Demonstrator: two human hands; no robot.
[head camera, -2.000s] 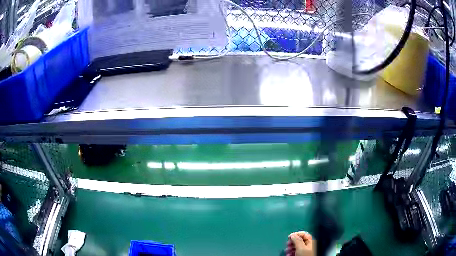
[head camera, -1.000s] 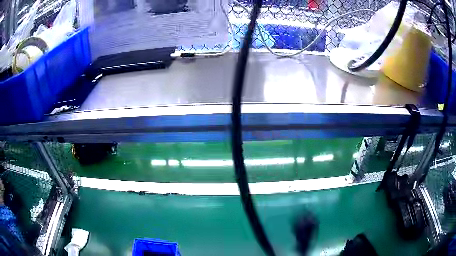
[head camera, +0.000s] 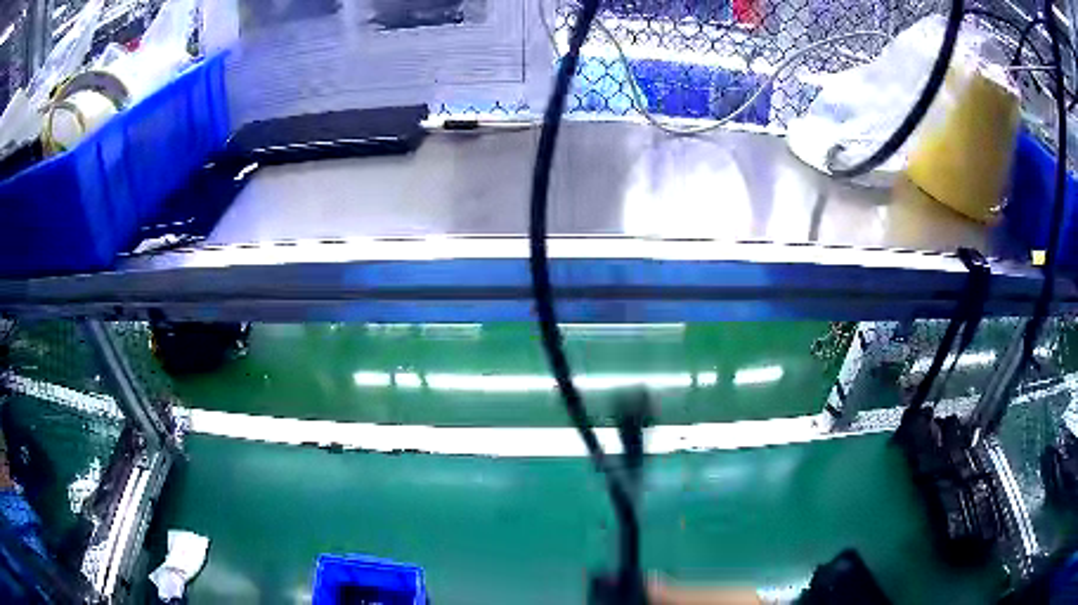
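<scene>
A black cable (head camera: 541, 236) hangs from above and runs down to a dark, blurred tool end (head camera: 617, 584) at the bottom edge, perhaps the electric screwdriver. A strip of skin, likely my right hand (head camera: 707, 596), shows just right of it, blurred and cut off by the bottom edge. Its fingers and grip cannot be made out. A small blue bin (head camera: 369, 579) with dark contents stands at the bottom, left of the tool. My left hand is not in view.
A metal shelf (head camera: 473, 189) crosses above, holding a large blue bin (head camera: 154, 160), a yellow roll (head camera: 967, 142) and plastic wrap. A white wipe (head camera: 180, 564) lies at the lower left. Dark parts (head camera: 845, 581) show at bottom right. Black equipment (head camera: 952, 479) stands by the right frame.
Skin shows again at the bottom edge, after being out of view one second ago. The cable's upper part has shifted slightly left, and a dark blurred fitting shows farther up and left.
</scene>
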